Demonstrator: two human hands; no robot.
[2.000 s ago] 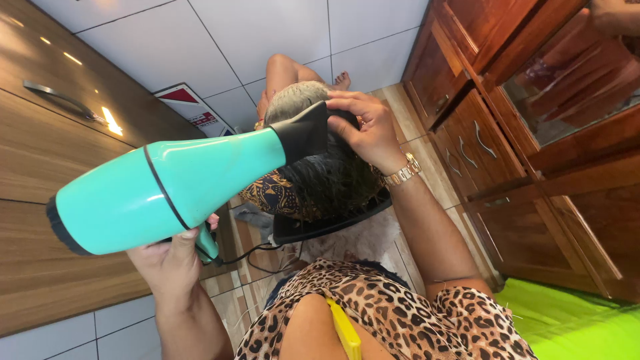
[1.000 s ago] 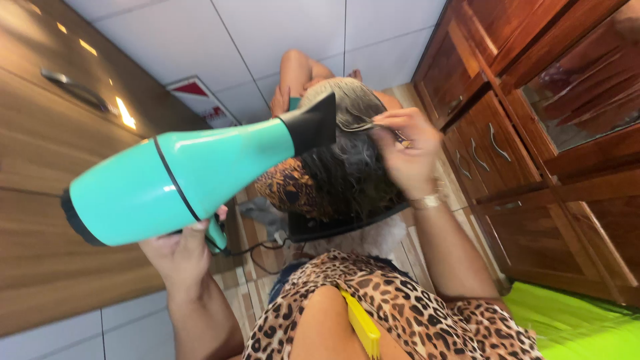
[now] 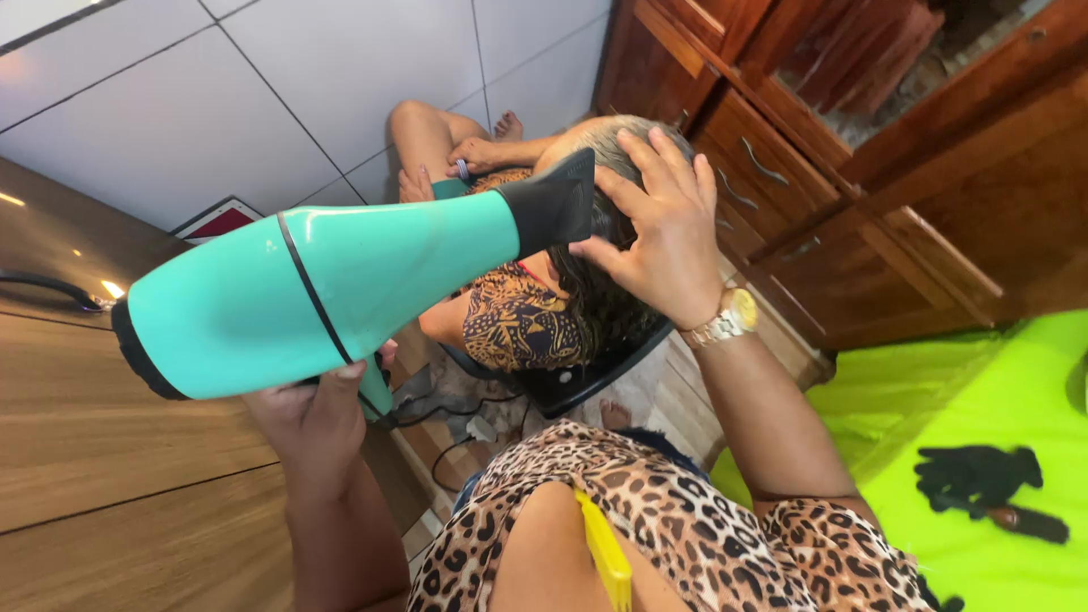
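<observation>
My left hand (image 3: 319, 408) is closed on the handle of a turquoise hair dryer (image 3: 340, 272). The dryer's black flat nozzle (image 3: 557, 204) points right, at the dark and grey hair (image 3: 616, 153) of a seated person. My right hand (image 3: 667, 225), with a gold watch (image 3: 729, 319) on the wrist, lies with fingers spread on or just over that hair, beside the nozzle. No lock of hair is seen pinched in it. A yellow plastic comb (image 3: 605, 552) is tucked in the neckline of my leopard-print top.
The person sits on a black chair (image 3: 586, 387). A power cord (image 3: 450, 414) hangs below the dryer. Wooden cabinets (image 3: 884, 263) stand right, a wood-grain cabinet (image 3: 127, 442) left. Black gloves (image 3: 977, 476) and a brush (image 3: 1033, 521) lie on a bright green cloth (image 3: 875, 408).
My right hand held a thin lock of hair between its fingertips one second ago; now its fingers are spread at the head. The view has shifted to the right, showing the gloves.
</observation>
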